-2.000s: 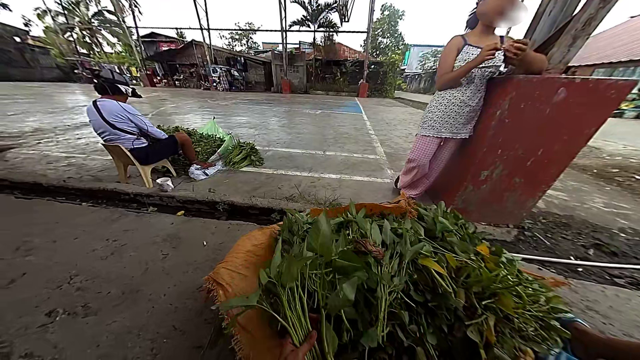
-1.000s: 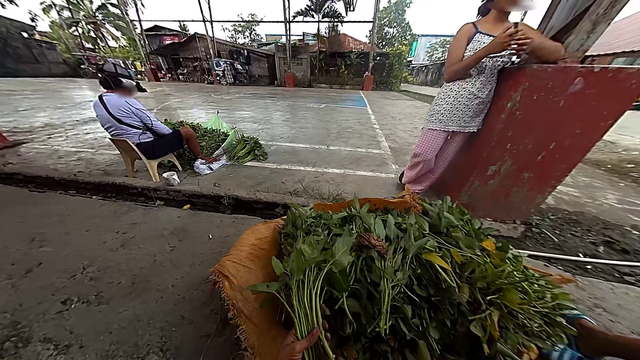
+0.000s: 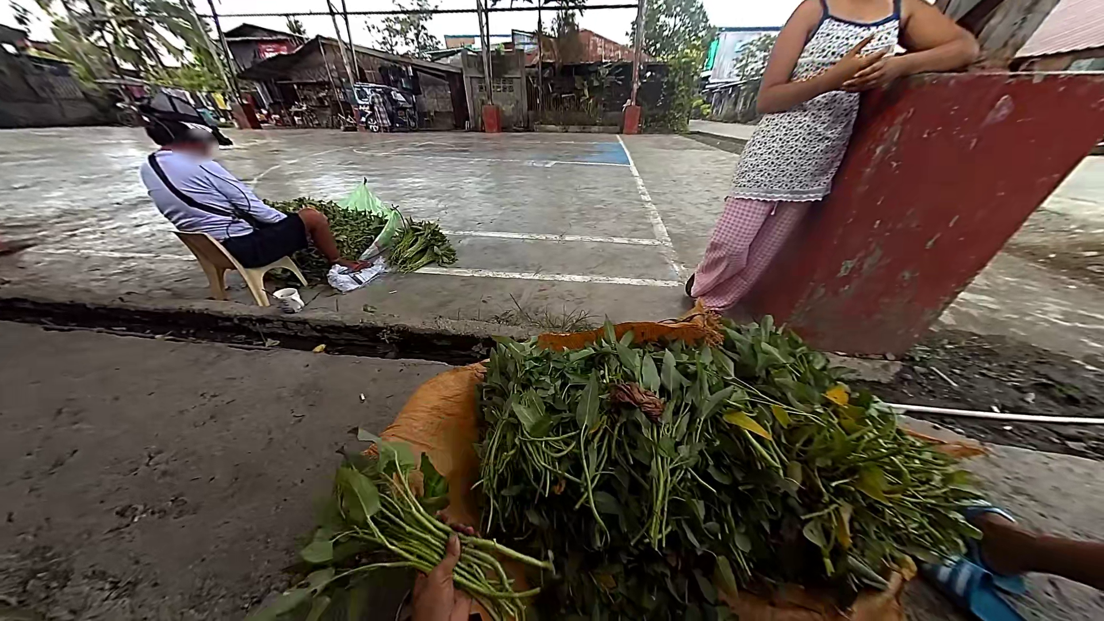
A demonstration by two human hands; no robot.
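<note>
My left hand is closed around a bunch of long green stems at the bottom, left of the middle. The bunch's leaves point left and its bare stem ends point right. It lies over the left edge of an orange woven sack. Beside it, a large heap of leafy greens, which look like water spinach, sits on the sack. A few leaves are yellow, and a brown twisted strip rests on top. My right hand is not in view.
Behind the heap runs a gutter. A person sits on a plastic chair by more greens. Another person leans on a red slanted block. A foot in a blue slipper is at lower right.
My left hand held stems against the heap's left side; the held bunch is now off to the left, over the sack's edge, with its leaves turned from upward to left.
</note>
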